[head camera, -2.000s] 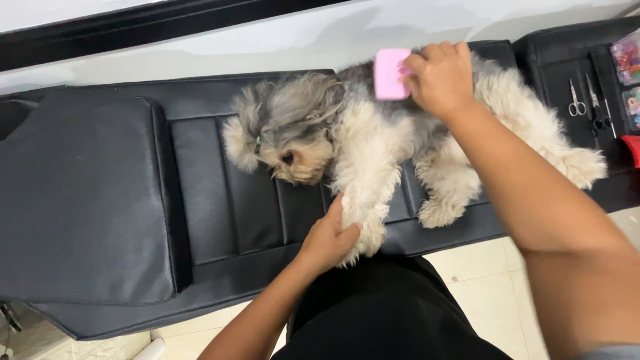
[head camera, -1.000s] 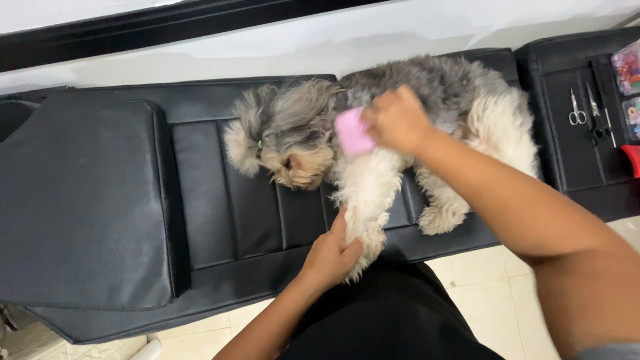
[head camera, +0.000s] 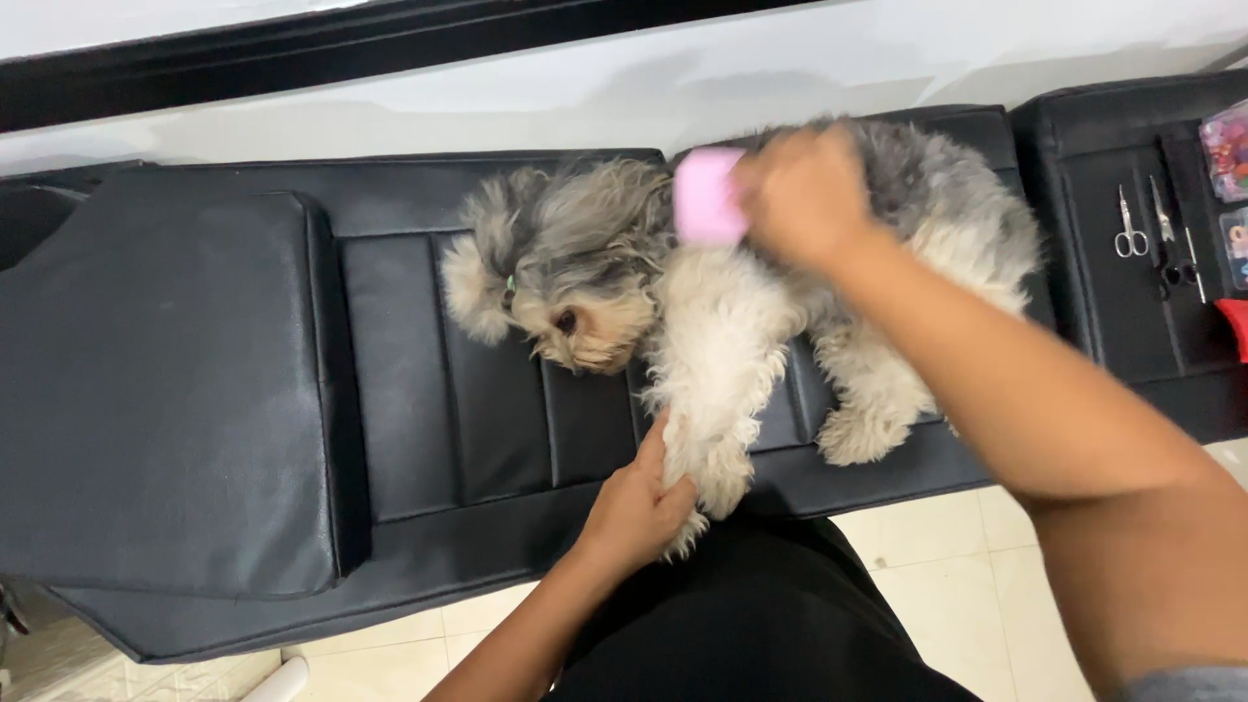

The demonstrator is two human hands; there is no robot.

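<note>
A grey and cream long-haired dog [head camera: 717, 322] lies on its side on a black padded bench [head camera: 497, 419], head to the left, its topknot tied with a small green band [head camera: 509, 285]. My right hand [head camera: 804, 195], blurred, grips a pink pet grooming brush [head camera: 709, 197] over the dog's shoulder. The brush's underside is hidden, so contact with the coat cannot be told. My left hand [head camera: 639, 497] holds a front leg near the paw, at the bench's near edge.
On the bench at the right lie small scissors [head camera: 1129, 234], longer scissors [head camera: 1165, 229], a thin metal tool [head camera: 1194, 265], clear boxes of small coloured items [head camera: 1228, 151] and a red item [head camera: 1236, 322]. A thick black cushion [head camera: 175, 390] sits at the left. A white wall runs behind.
The brush in my right hand moved from the shoulder down to the upper front leg, and now is back up at the shoulder. My left hand has kept its hold on the leg.
</note>
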